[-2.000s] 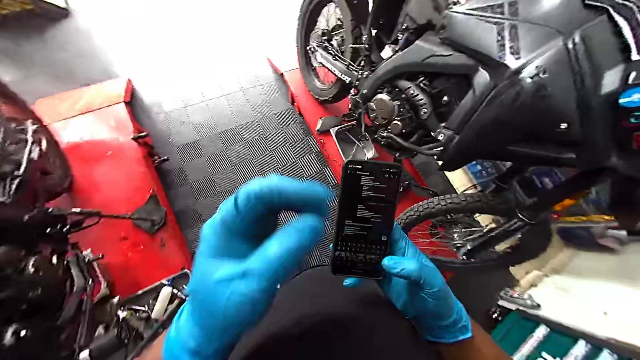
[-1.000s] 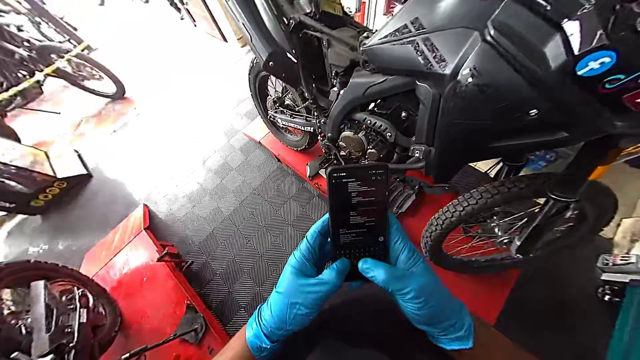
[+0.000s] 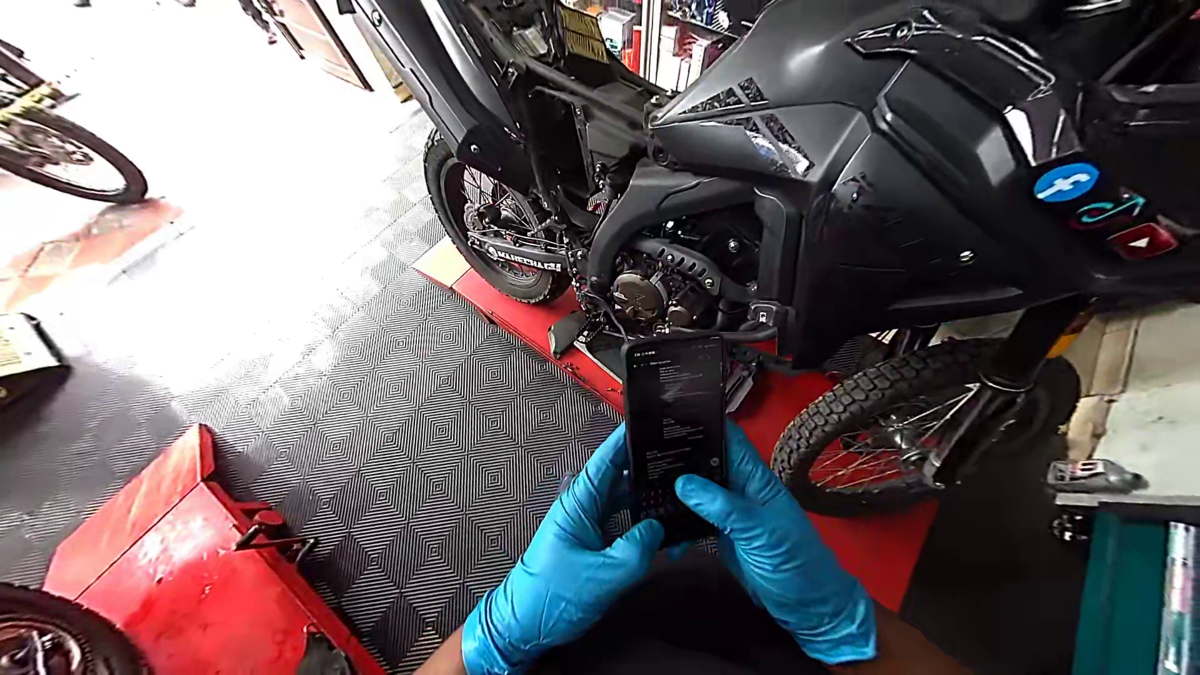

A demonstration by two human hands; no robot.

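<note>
A black smartphone [image 3: 675,422] stands upright in front of me, its dark screen lit with lines of text too small to tell. My left hand [image 3: 572,553], in a blue disposable glove, holds the phone's lower left side, thumb at the bottom of the screen. Gloved in the same blue, my right hand [image 3: 783,548] grips the lower right side, and its thumb lies over the lower part of the screen. The fingers behind the phone are hidden. Beyond the phone is a black motorcycle [image 3: 825,206] with its engine exposed.
The motorcycle stands on a red lift platform [image 3: 844,539]. At lower left is another red platform [image 3: 197,562] with a wheel [image 3: 66,637] beside it. Patterned tiles [image 3: 422,450] cover the floor between. A teal cabinet [image 3: 1116,591] and a plastic bottle [image 3: 1095,475] are at right.
Two seconds ago my left hand was raised off the phone; it has come to the phone's left side, so both hands hold it. The view has shifted noticeably.
</note>
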